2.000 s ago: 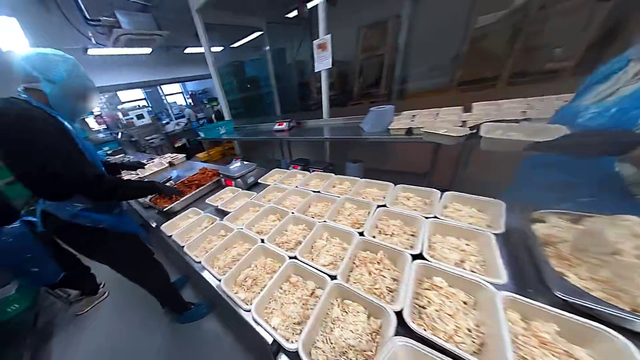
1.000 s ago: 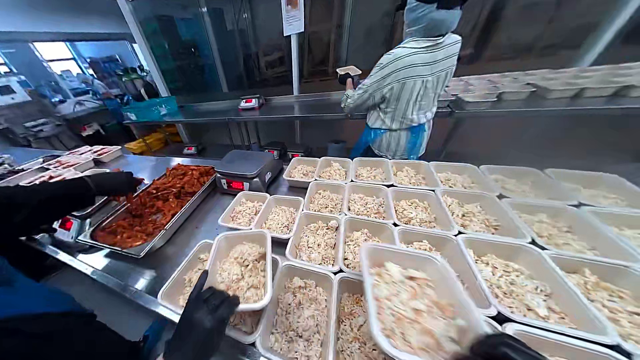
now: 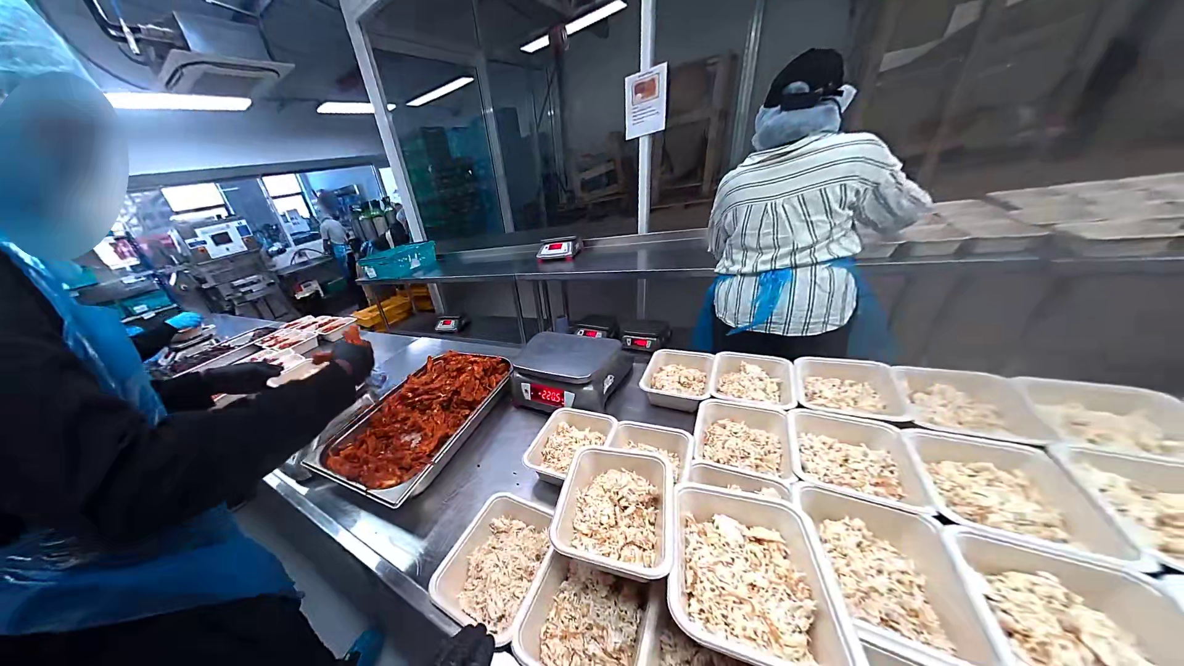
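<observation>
The black-gloved fingers of my left hand (image 3: 467, 645) show at the bottom edge, next to a pale tray of shredded, cooked-looking meat (image 3: 504, 564); whether they hold anything is hidden. My right hand is out of view. A smaller filled tray (image 3: 615, 513) rests on top of the neighbouring trays. To its right, a larger filled tray (image 3: 749, 573) also sits raised over others. More filled trays (image 3: 842, 453) stand in rows across the steel table to the right.
A deep steel pan of red sauced food (image 3: 416, 421) lies left of a digital scale (image 3: 569, 370). At the left, a co-worker in black sleeves (image 3: 185, 444) holds a small tray. Another person in a striped shirt (image 3: 800, 231) stands with their back turned by the rear steel shelf (image 3: 638, 259).
My left hand has left the small tray, which now rests on others; the larger tray by my right hand is also set down. My right hand has gone out of view. The striped-shirt person has turned right.
</observation>
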